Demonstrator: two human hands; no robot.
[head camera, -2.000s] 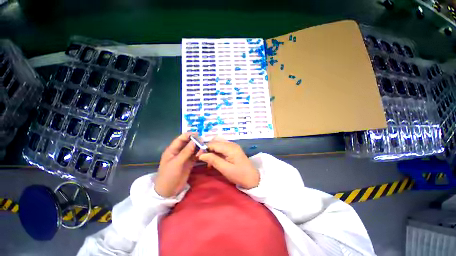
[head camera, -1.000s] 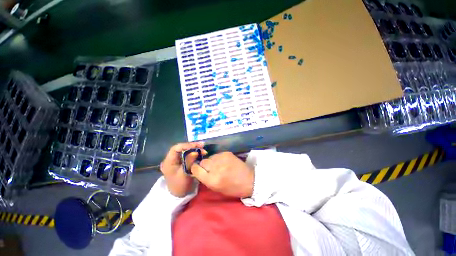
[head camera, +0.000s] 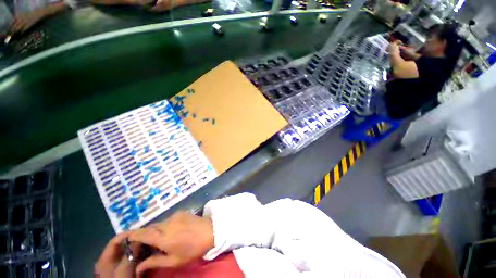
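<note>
A small dark watch housing (head camera: 129, 250) with a shiny rim is at the lower left, between my two hands. My left hand (head camera: 113, 260) is partly cut off by the bottom edge, with its fingers at the housing. My right hand (head camera: 177, 241) has its fingertips against the housing from the right; the fingers cover most of it. Just beyond my hands lies the white adhesive sheet (head camera: 117, 184) with columns of short dark bars. Blue pieces (head camera: 126, 210) are scattered over it. The sheet's right edge meets the tan cardboard sheet (head camera: 234, 119).
A clear tray (head camera: 24, 228) with dark housings is at the left edge. More blister trays (head camera: 310, 108) stand beyond the cardboard. A seated person (head camera: 421, 73) works at trays at upper right. A grey crate (head camera: 429, 174) stands on the floor at right. Other people's hands show at upper left.
The view has swung to the right, so the sheet and my hands appear further left. The person and crate have come into view; the blue stool has gone out. The housing remains between my hands.
</note>
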